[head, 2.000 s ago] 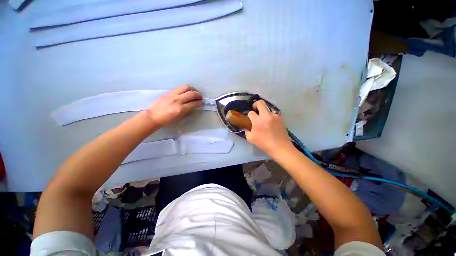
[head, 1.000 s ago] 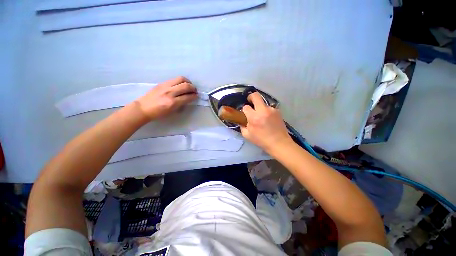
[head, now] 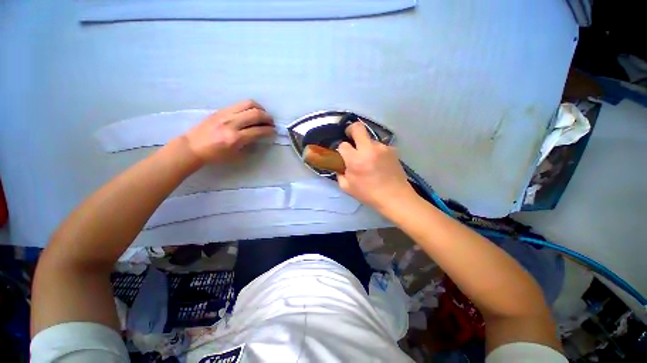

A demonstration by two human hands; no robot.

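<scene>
A pale curved band piece (head: 152, 130) lies across the pressing table. My left hand (head: 230, 133) rests on its right part, fingertips bent down at the upper edge, just left of the iron's tip; what the fingertips pinch is hidden. My right hand (head: 374, 162) is closed around the brown wooden handle of the steam iron (head: 323, 130). The iron lies flat with its pointed silver tip to the left, over the band's right end, which it hides.
Other pale band pieces (head: 220, 207) lie near the table's front edge. A pressed band (head: 248, 10) lies at the far side. The blue iron hose (head: 560, 249) runs right. A white rag (head: 570, 127) hangs by a dark box at the right edge.
The view has shifted, so the table items sit differently in the frame. The iron and my left hand are a little closer together. My right hand keeps its hold on the iron.
</scene>
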